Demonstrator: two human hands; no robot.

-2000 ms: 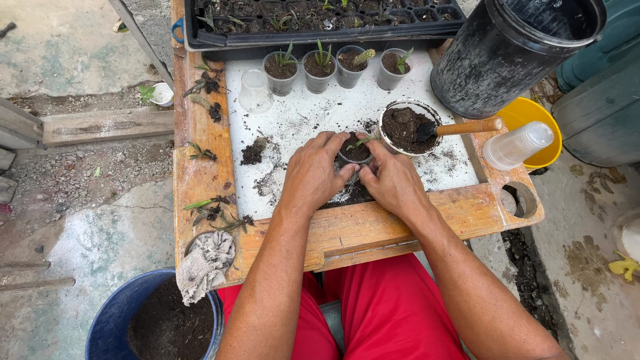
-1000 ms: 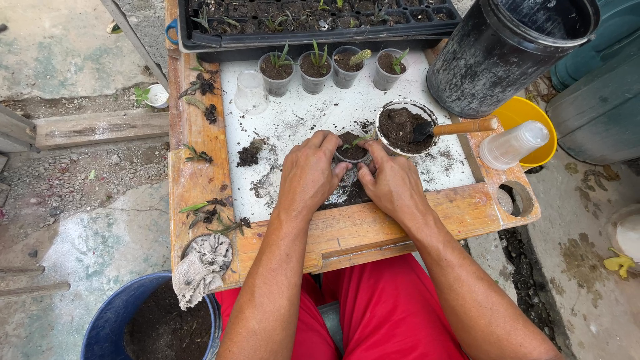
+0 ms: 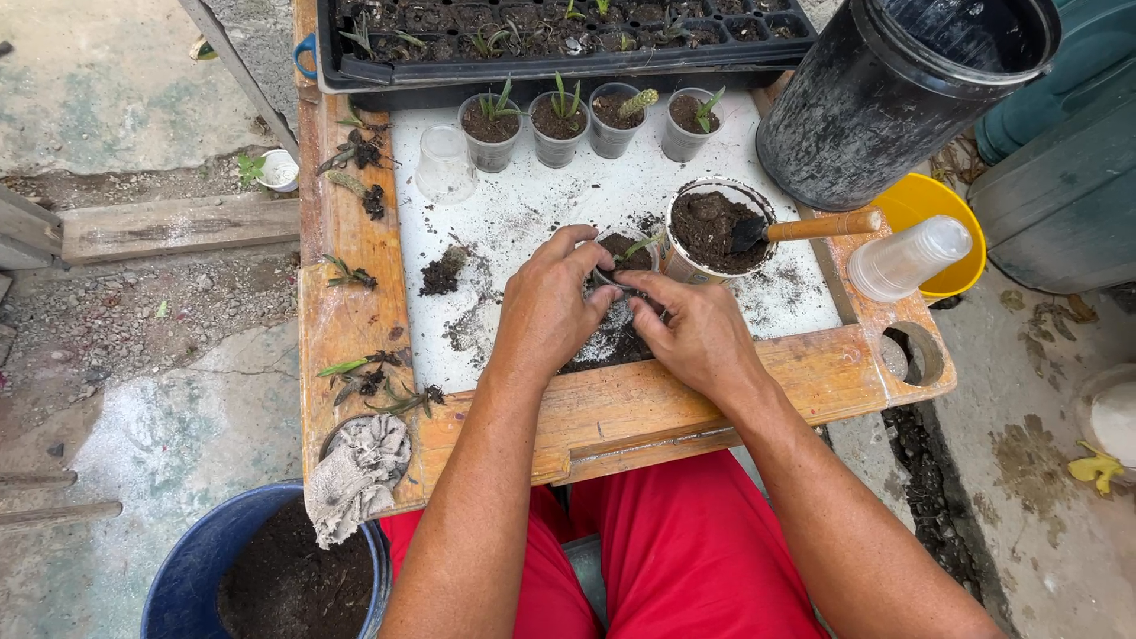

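A clear plastic cup of soil with a small green seedling (image 3: 632, 252) stands on the white board, just beyond my fingertips. My left hand (image 3: 557, 302) and my right hand (image 3: 697, 333) meet in front of it, pinching a thin grey curved piece (image 3: 607, 280) whose kind I cannot tell. Dark soil lies beneath them. Right of the cup, a white tub of soil (image 3: 710, 231) holds a small trowel with a wooden handle (image 3: 821, 225). Several potted cups (image 3: 557, 124) form a row behind, beside an upturned clear cup (image 3: 446, 164).
Loose seedlings (image 3: 351, 273) and a crumpled cloth (image 3: 359, 475) lie along the wooden frame's left side. A black seedling tray (image 3: 568, 67) spans the back. At right are a black bucket (image 3: 852, 115), stacked clear cups (image 3: 910, 257) and a yellow bucket (image 3: 963, 213). A blue bucket of soil (image 3: 186, 568) stands lower left.
My hands were around the seedling cup; now the fingertips meet in front of it on a thin grey piece.
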